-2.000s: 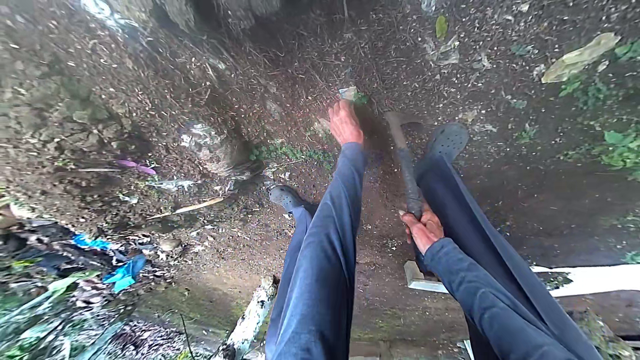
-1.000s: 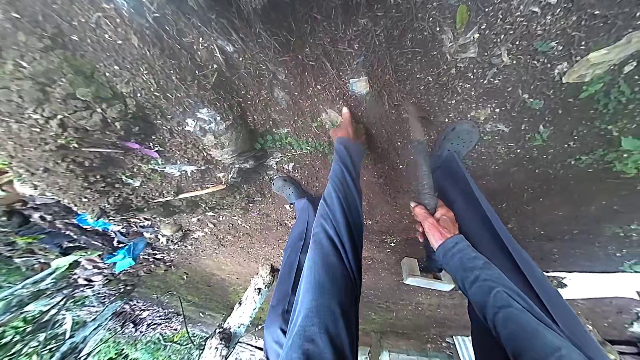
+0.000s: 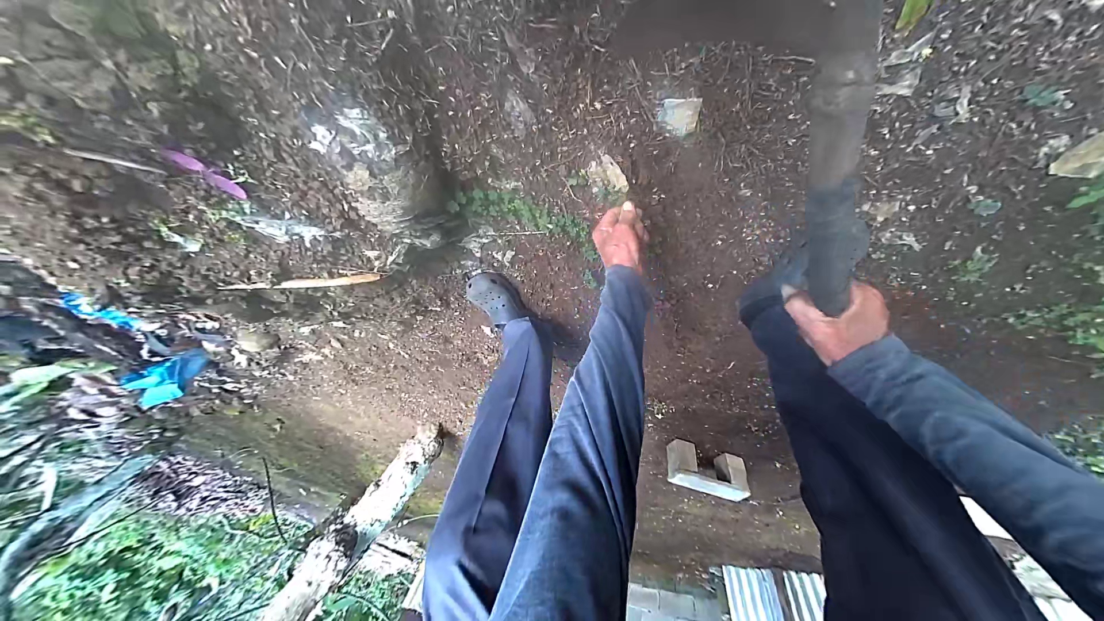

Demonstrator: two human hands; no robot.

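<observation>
My right hand is closed around the lower end of a long-handled tool, whose handle has a dark sleeve over its grip. The tool stands out upward in the view, and its dark, blurred head at the top edge looks like a hoe's blade. My left hand is held over the soil with its fingers curled, just below a pale stone; whether anything is between the fingertips cannot be seen. A flat pale piece lies farther up on the ground.
My feet in perforated clogs stand apart on bare soil. A U-shaped block lies between my legs. At the lower left are a pale log, blue plastic and greenery. A mound with litter rises at upper left.
The tool's head has risen toward the top edge and the tool looks larger, nearer the camera. My right hand has moved to the right, away from the U-shaped block, which now shows fully.
</observation>
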